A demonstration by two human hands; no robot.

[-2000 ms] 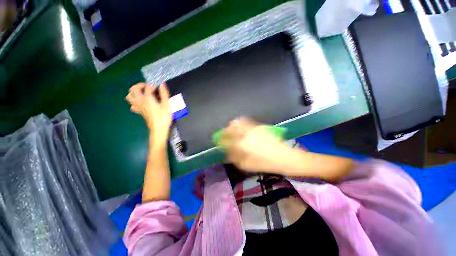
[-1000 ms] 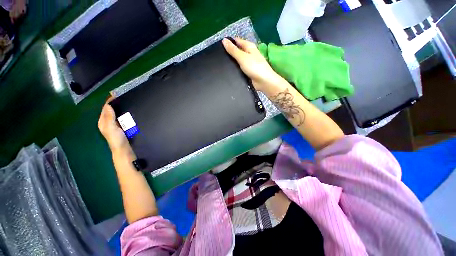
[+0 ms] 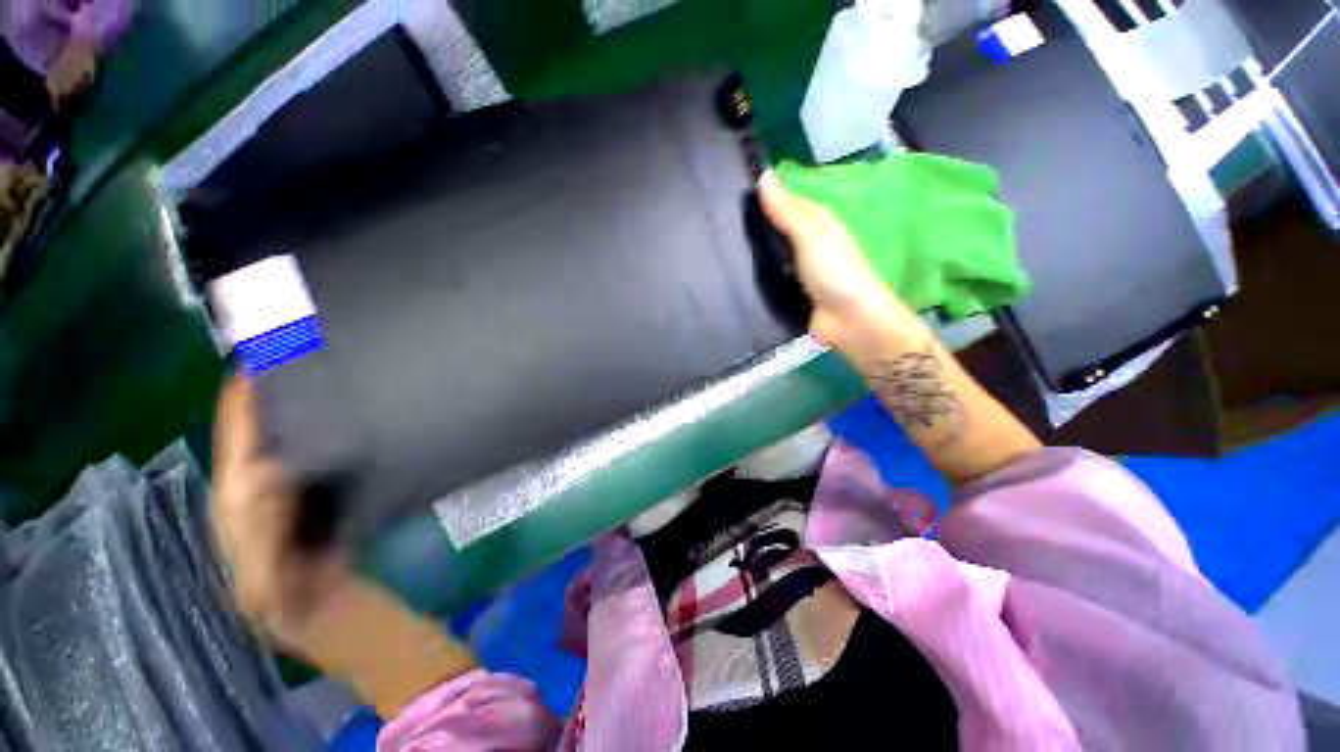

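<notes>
A flat black panel unit (image 3: pixel 514 279) is held up above the green worktop, its left end blurred and looming closer to the camera. A white-and-blue label (image 3: pixel 269 313) is near its left end. My left hand (image 3: pixel 272 536), blurred, grips the left end at the lower corner. My right hand (image 3: pixel 826 265) grips the right end, thumb on the edge, its other fingers mostly hidden. A green cloth (image 3: pixel 941 235) hangs beside my right hand, to its right; how it is held is hidden. A bubble bag (image 3: pixel 588 448) shows under the unit.
Another black panel (image 3: pixel 1080 206) lies at right, with a white translucent bottle (image 3: pixel 864 81) beside it. White slotted sheets (image 3: pixel 1198 66) are at far right. Another panel (image 3: pixel 360 96) lies behind the held one. Stacked bubble bags (image 3: pixel 110 617) are at lower left. Another person's sleeve (image 3: pixel 66 22) shows upper left.
The wiping with the cloth has stopped, and my right hand has moved to the unit's right end. Both hands have lifted the unit off its bubble bag, towards the camera and left.
</notes>
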